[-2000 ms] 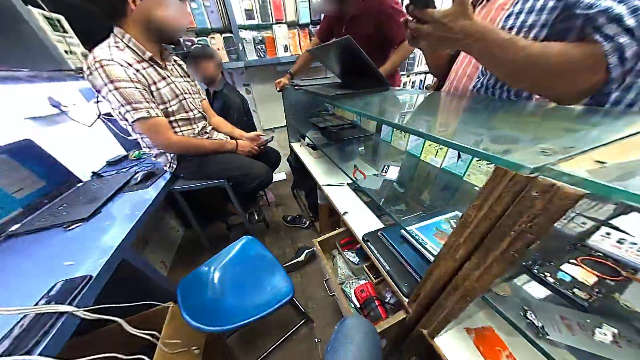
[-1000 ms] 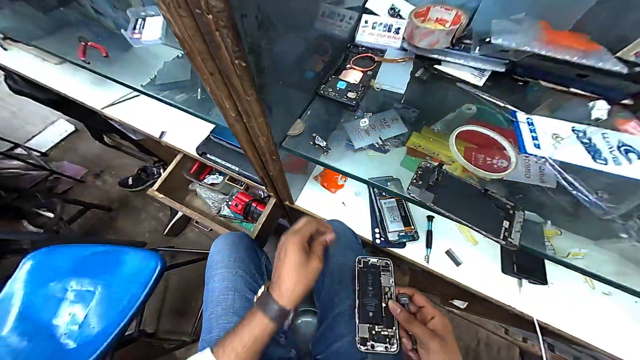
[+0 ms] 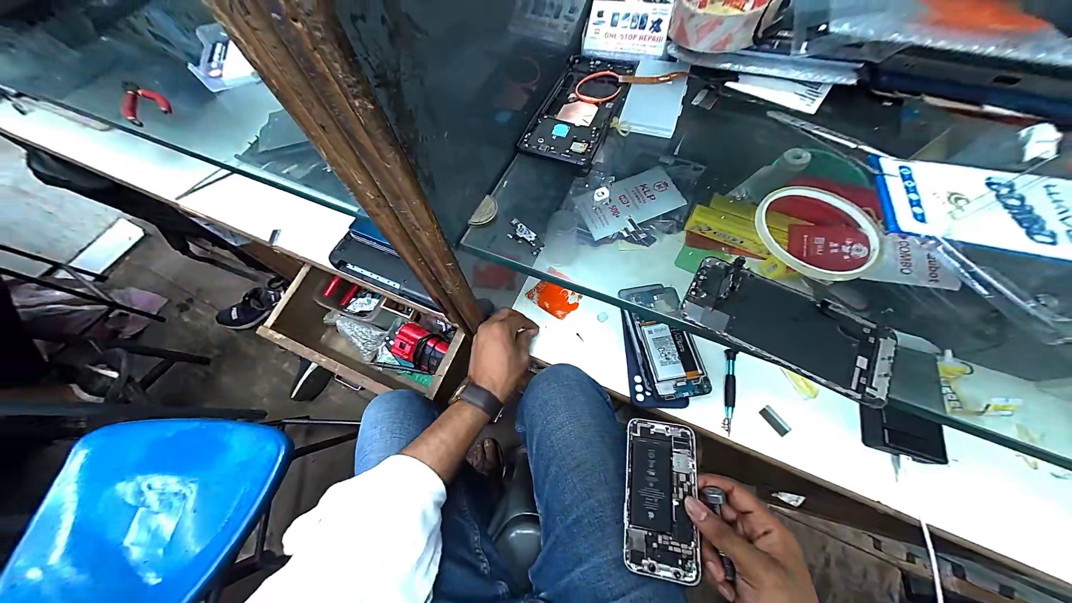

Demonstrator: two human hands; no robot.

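Note:
My right hand (image 3: 749, 536) grips the edge of an opened smartphone (image 3: 662, 502) whose battery and circuit board show; a small dark metal-capped tool (image 3: 714, 497) is also held in its fingers. The phone lies over my right thigh. My left hand (image 3: 500, 356), with a watch at the wrist, reaches to the counter's edge at the foot of the wooden post, beside the open drawer. Its fingers are curled, and whether they hold anything cannot be told. On the white counter are another opened phone (image 3: 667, 356), a screwdriver (image 3: 729, 389) and an orange packet (image 3: 553, 297).
A glass shelf (image 3: 586, 293) overhangs the counter, bearing a phone screen assembly (image 3: 787, 335), a tape roll (image 3: 819, 233) and a phone frame (image 3: 574, 113). The wooden post (image 3: 360, 142) stands at centre-left. An open drawer (image 3: 335, 364) holds a red tool (image 3: 420, 346). A blue chair (image 3: 142, 511) is at lower left.
The view has swung down from the room to my lap and the counter. Since one second ago, my left hand has moved from above my lap to the counter's edge by the post.

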